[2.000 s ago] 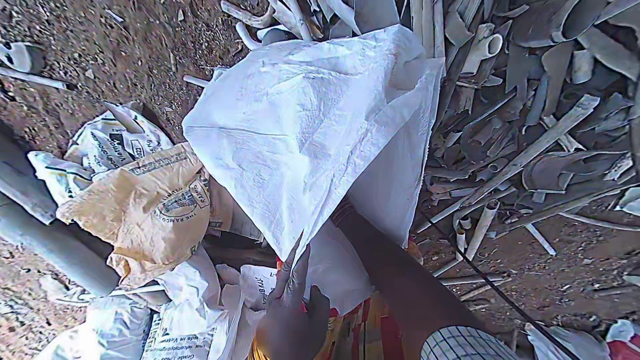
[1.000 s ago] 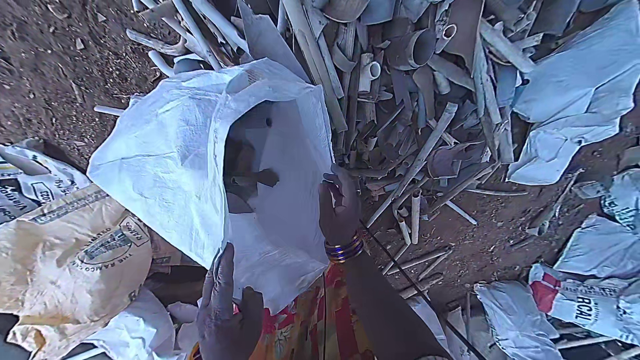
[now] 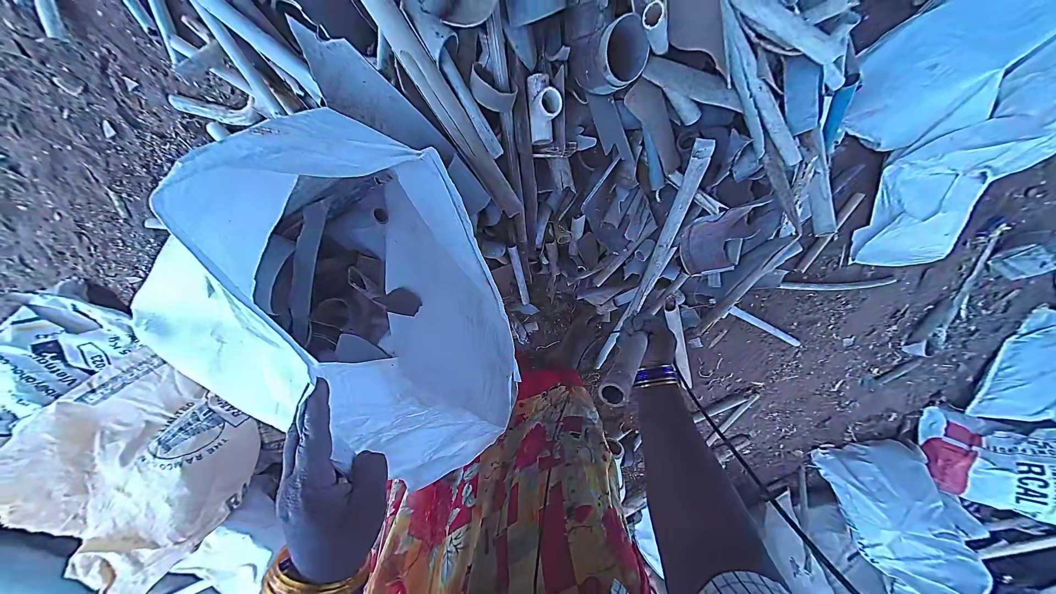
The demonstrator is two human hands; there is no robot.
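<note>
A white woven plastic sack (image 3: pixel 450 247) stands with its mouth wide, and broken pipe pieces (image 3: pixel 309 272) lie inside it. My left hand (image 3: pixel 334 487) grips the near rim of the sack between thumb and fingers. To the right of the sack, my right hand (image 3: pixel 656 338) reaches down into the scrap heap, beside a short grey pipe (image 3: pixel 624 370). The fingers of that hand are dark and partly hidden, so whether they have closed on the pipe cannot be told. Bangles circle both wrists.
A heap of broken plastic pipes (image 3: pixel 610 140) spreads beyond the sack. Printed sacks (image 3: pixel 124 445) lie at the left, and more white sacks (image 3: pixel 891 503) at the lower right. A white sheet (image 3: pixel 932 124) covers ground at the upper right. A thin dark cord (image 3: pixel 751 483) runs past my right forearm.
The sack's mouth, folded over two seconds ago, now gapes and shows the pieces inside. My right hand has left the sack's rim and moved right to the heap. My left hand remains at the rim.
</note>
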